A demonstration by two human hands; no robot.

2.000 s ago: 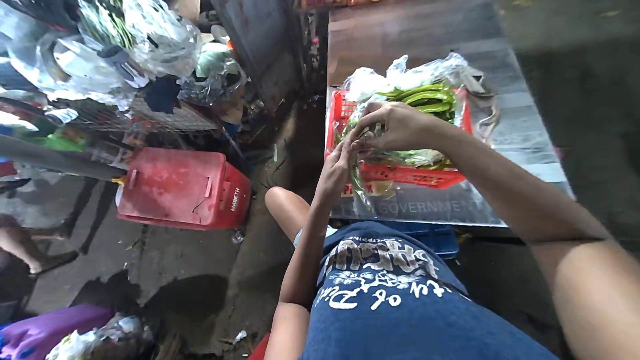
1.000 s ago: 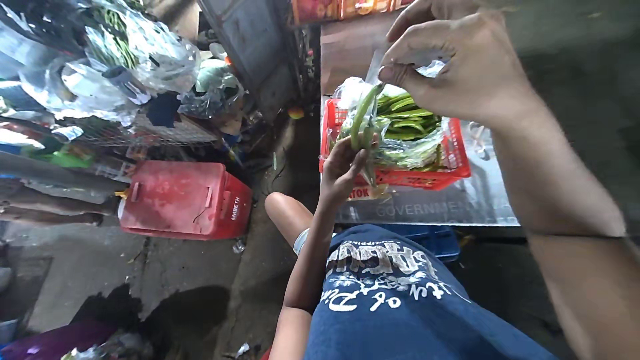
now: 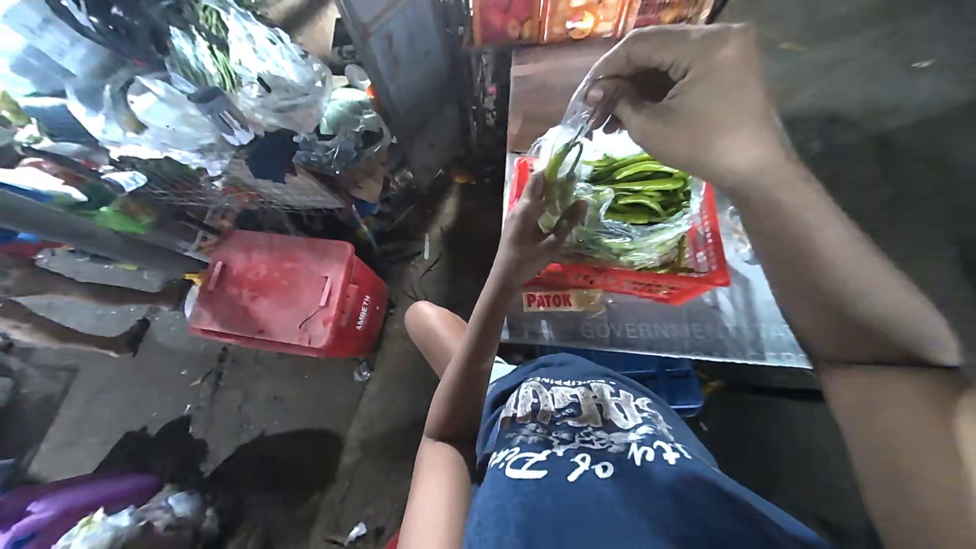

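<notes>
A small clear plastic bag (image 3: pixel 560 164) with green chili peppers inside hangs over the left side of a red plastic basket (image 3: pixel 713 236). My right hand (image 3: pixel 679 99) pinches the bag's upper end between thumb and fingers. Lower down, my left hand (image 3: pixel 534 229) supports the filled part of the bag, thumb and fingers around it. Loose long green peppers (image 3: pixel 640 187) lie in the basket, beside filled clear plastic bags (image 3: pixel 640 240) at its near side. White plastic partly shows behind my right hand.
The basket stands on a metal-topped table (image 3: pixel 686 332) bearing writing. More red baskets (image 3: pixel 583 19) stand at its far end. To the left are a red lidded box (image 3: pixel 274 290), a stall with bagged vegetables (image 3: pixel 290 91) and a person's bare legs (image 3: pixel 76 320). A blue crate (image 3: pixel 663 377) is under the table.
Two seconds ago both hands were together over the basket. My right hand has since risen, then come down slightly, with the bag's upper end. The bag now hangs stretched between my hands.
</notes>
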